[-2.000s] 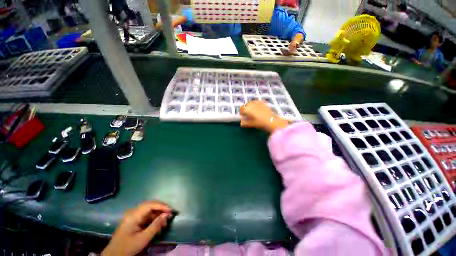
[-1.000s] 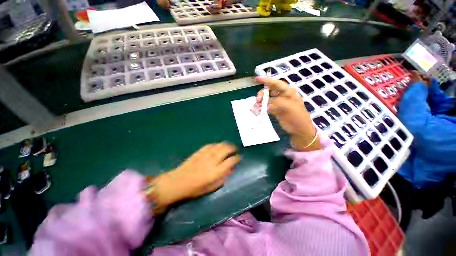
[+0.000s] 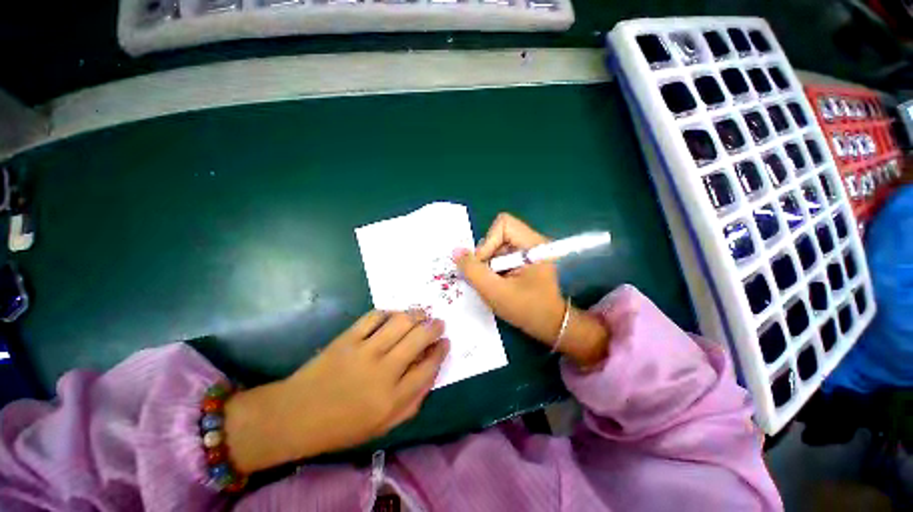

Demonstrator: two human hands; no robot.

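Note:
A white paper slip [image 3: 471,345] with small red and dark handwriting lies on the green mat in front of me. My right hand [image 3: 521,290] holds a white pen [image 3: 566,248] over the upper right of the slip, its tip end at the writing. My left hand [image 3: 350,385] lies flat over the slip's lower left part, fingers on the paper; nothing is seen held in it.
A white foam tray [image 3: 691,235] with dark watch screens stands slanted at right, a red tray [image 3: 851,125] beyond it. Another foam tray [image 3: 340,32] is cut off at the top. Some watches [image 3: 12,290] are at the left edge. A blue sleeve [image 3: 886,290] shows at far right.
The slip now lies in front of me, farther from the right tray. My left hand has come onto it, and my right hand has brought the pen down to the writing. The view has shifted.

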